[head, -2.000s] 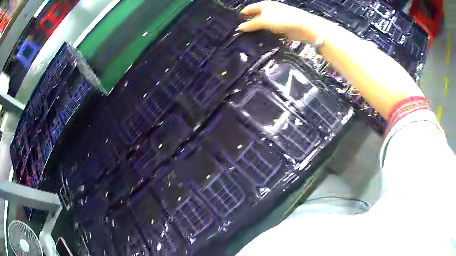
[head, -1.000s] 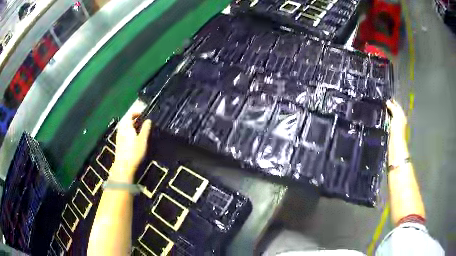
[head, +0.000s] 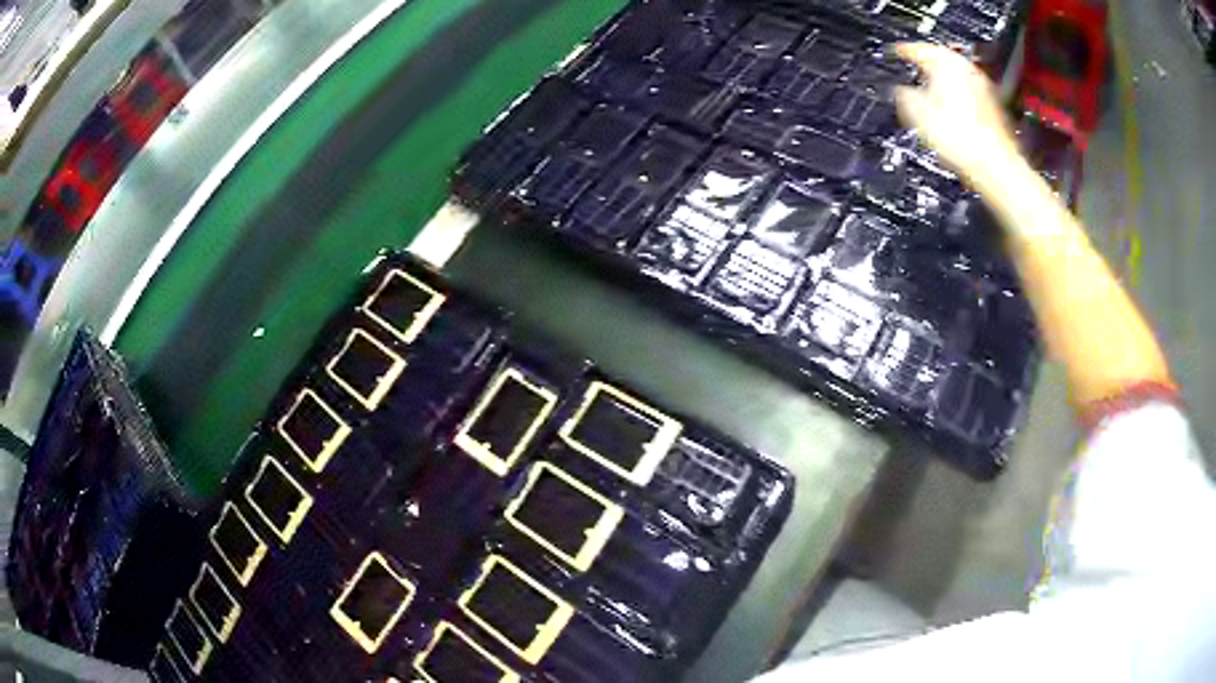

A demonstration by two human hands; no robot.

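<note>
A glossy black vacuum-formed tray (head: 667, 174) with empty ribbed pockets lies at the upper middle and right. My right hand (head: 950, 107) is over its far right part, fingers spread and blurred, holding nothing that shows. My left hand is out of the picture. A second dark tray (head: 460, 447) lies nearer, at the lower middle, apart from the first. It carries small framed parts (head: 564, 514) with pale gold borders, in a long row on its left side and another row on its right, with a few between.
A green strip (head: 334, 227) runs along the left. A tray stack (head: 83, 514) stands at the lower left. A red stool or crate (head: 1063, 60) is at the upper right. The grey metal bench edge (head: 787, 434) shows between the trays.
The large empty tray, held in both hands a second ago, now lies farther up. My left hand has left the picture. My right hand has moved from its right edge to its far part.
</note>
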